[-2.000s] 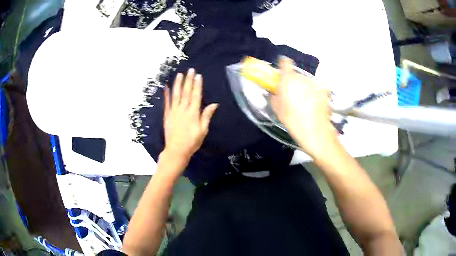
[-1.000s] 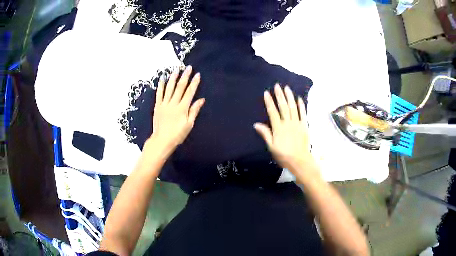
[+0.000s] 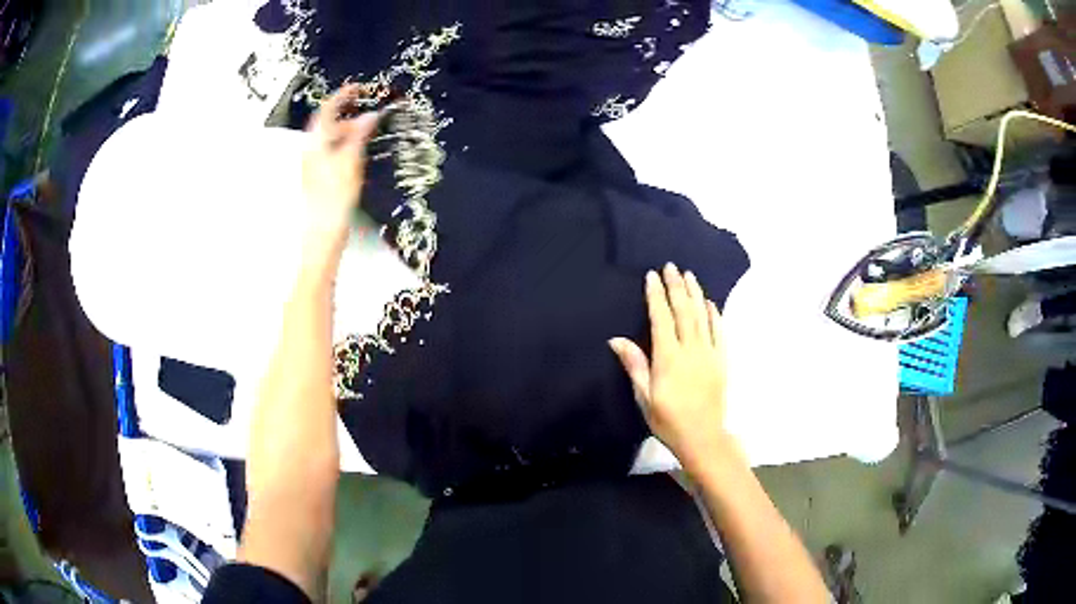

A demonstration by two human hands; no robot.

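Observation:
The black garment with cream-gold embroidery lies across the white padded board. My left hand is at the embroidered edge at the upper left, blurred, its fingers bent; whether it grips the cloth I cannot tell. My right hand lies flat on the right part of the garment, fingers spread, holding nothing. The steam iron with its yellow-tan handle rests at the board's right edge, partly over the blue slotted rest.
A dark flat rectangle lies on the board's left part. White hangers hang below left. A pale hose and a yellowish cord run from the iron. Cardboard boxes stand at the upper right.
The iron has gone from my right hand to the right edge. My left hand has moved up from the cloth to the upper embroidery. The garment has shifted, and my right hand is slightly lower.

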